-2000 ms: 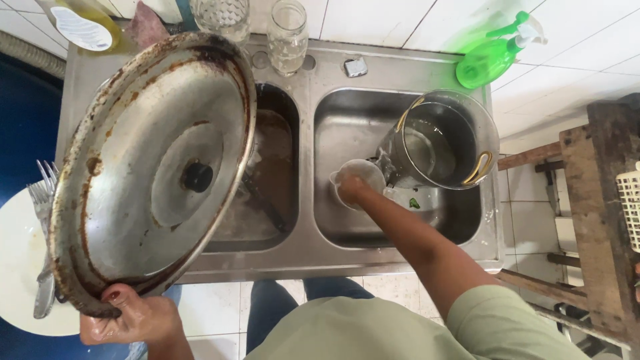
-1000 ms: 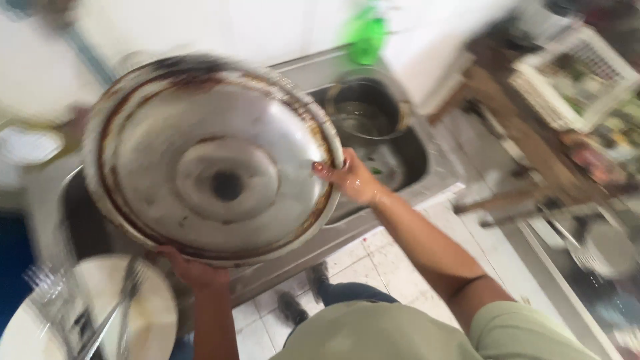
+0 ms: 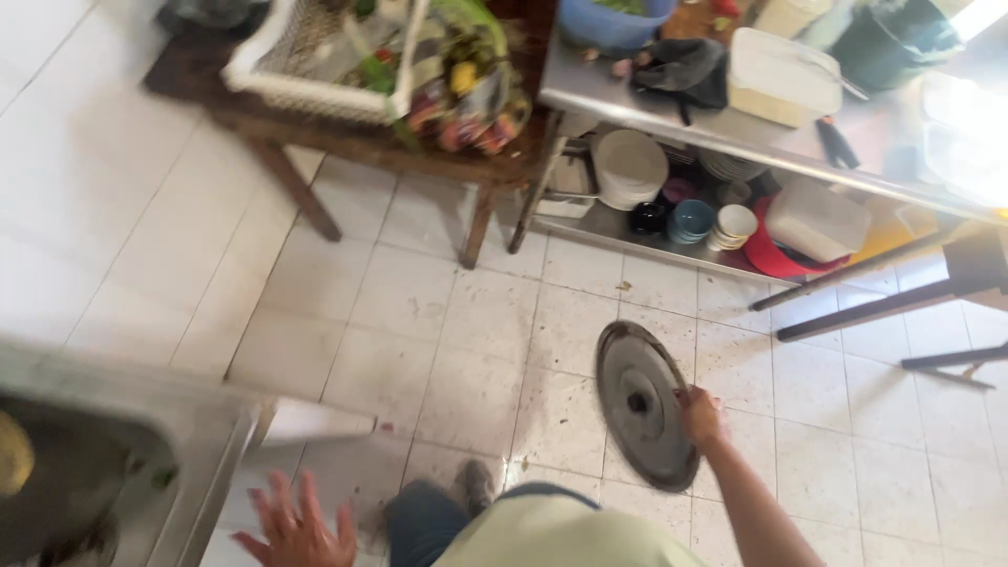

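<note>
A round metal pot lid (image 3: 650, 429) with a dark centre knob and a stained rim hangs tilted above the tiled floor. My right hand (image 3: 702, 417) grips it by the rim on its right side. My left hand (image 3: 299, 526) is empty with fingers spread, just right of the stainless steel sink (image 3: 224, 472), not touching the lid. Only the sink's corner and part of a basin show at the lower left, with a bit of green scrap inside.
A wooden table (image 3: 402, 153) bears a white plastic basket (image 3: 315, 98) and packaged food. The steel table (image 3: 709, 142) holds a blue bowl (image 3: 606, 27) and a lidded container (image 3: 780, 79); plates (image 3: 630, 165) and bowls stand on its lower shelf.
The view has swung right, away from the sink. Both hands held the lid a second ago; now only my right hand has it, out to the right, and my left hand has let go.
</note>
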